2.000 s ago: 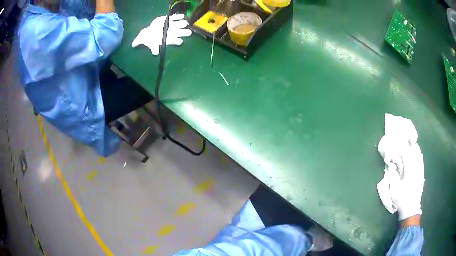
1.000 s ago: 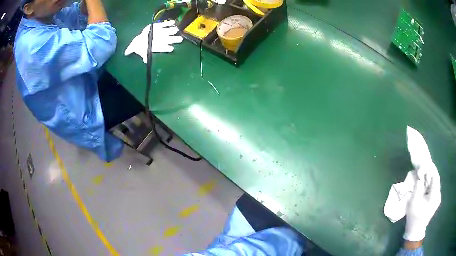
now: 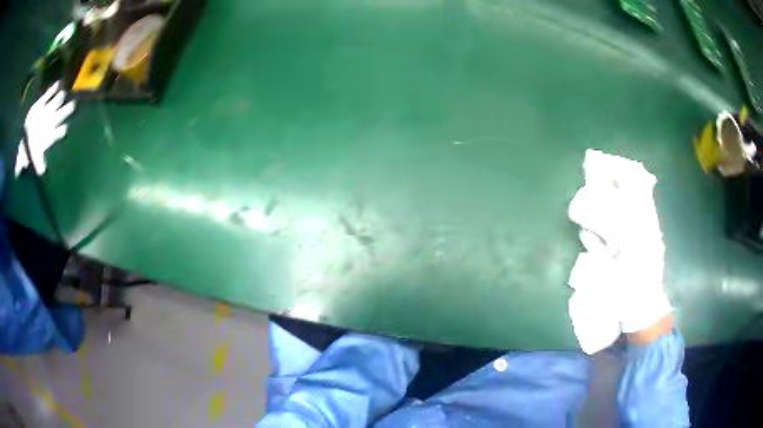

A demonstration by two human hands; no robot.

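My right hand [image 3: 640, 251], in a white glove, is low at the right on the green bench top [image 3: 376, 167]. It is shut on a white wiping cloth [image 3: 596, 313], which bulges out on its left side and below it. Glove and cloth are overexposed, so their border and the fingers are hard to tell apart. My left hand is not in view; only a blue sleeve shows at the bottom edge. Dark smudges and specks lie on the mat near the front edge.
A black divided tray [image 3: 155, 92] with a yellow sponge [image 3: 93, 69] and round tub stands upper left, beside a flat white glove [image 3: 46, 125] and black cable. Another yellow tub [image 3: 709, 149] and black tray are at the right. Circuit boards [image 3: 704, 33] lie upper right. A person's blue sleeve is far left.
The view has swung right, so the left tray and glove now sit farther left and the right tub has come into view. My right hand still holds the cloth, now closer to the bench's front edge.
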